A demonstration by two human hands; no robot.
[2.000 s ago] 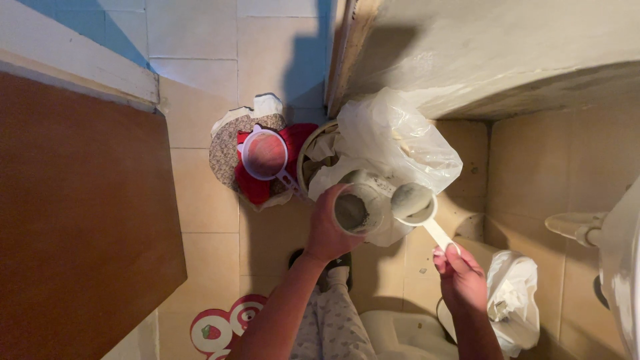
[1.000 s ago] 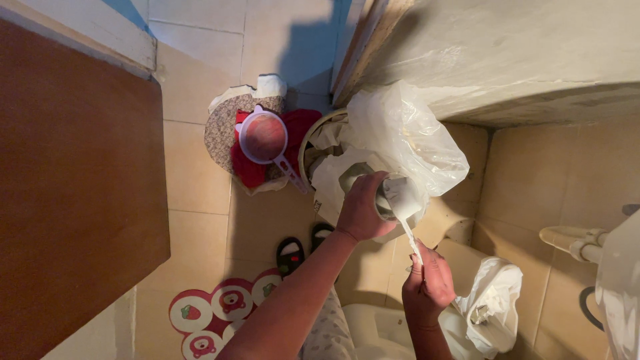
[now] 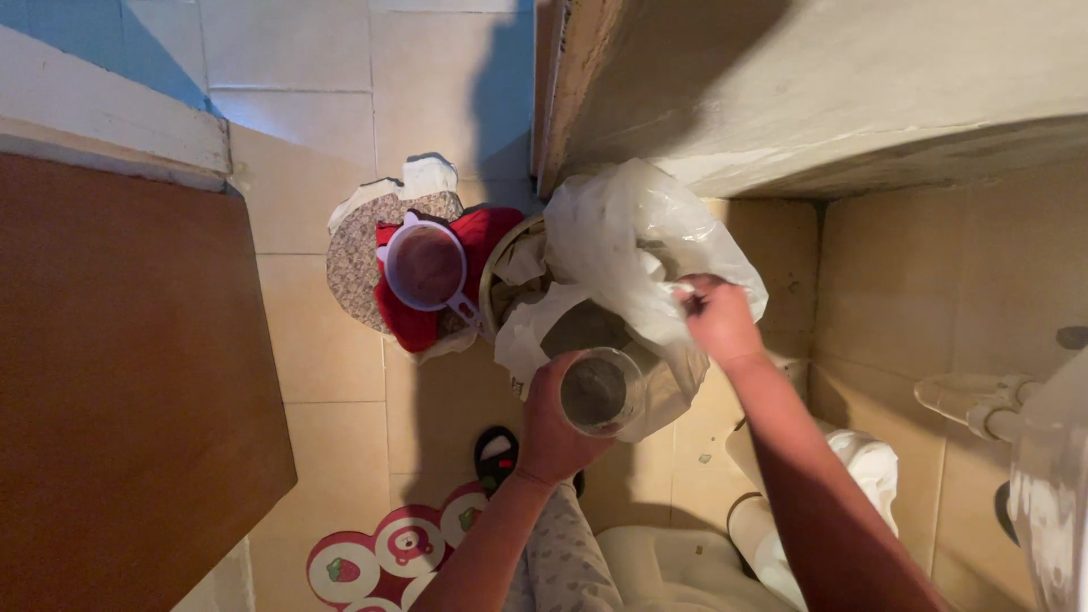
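Note:
My left hand (image 3: 557, 425) grips a clear round container (image 3: 602, 391) with grey material inside, above a white bag (image 3: 544, 327) whose mouth is open. My right hand (image 3: 718, 319) is at a translucent plastic bag (image 3: 629, 229), fingers curled around something small and white, probably the scoop's handle; its bowl is not plain to see. Both bags sit at a round bin or basket (image 3: 493, 280). To the left, a lilac-rimmed strainer (image 3: 427, 263) rests on red cloth (image 3: 408, 319) over a speckled, rounded bundle (image 3: 353, 255).
A brown panel (image 3: 127, 382) stands at left, a pale wall (image 3: 850, 85) at upper right. White pipes (image 3: 977, 399) stick out at right. Near my feet are a patterned red mat (image 3: 382, 561), a pale plastic container (image 3: 680, 561) and a white bag (image 3: 867, 467).
My right hand has moved up and away from the container to the translucent bag. The container, tipped a second ago, now shows its round opening. The white scoop no longer shows plainly.

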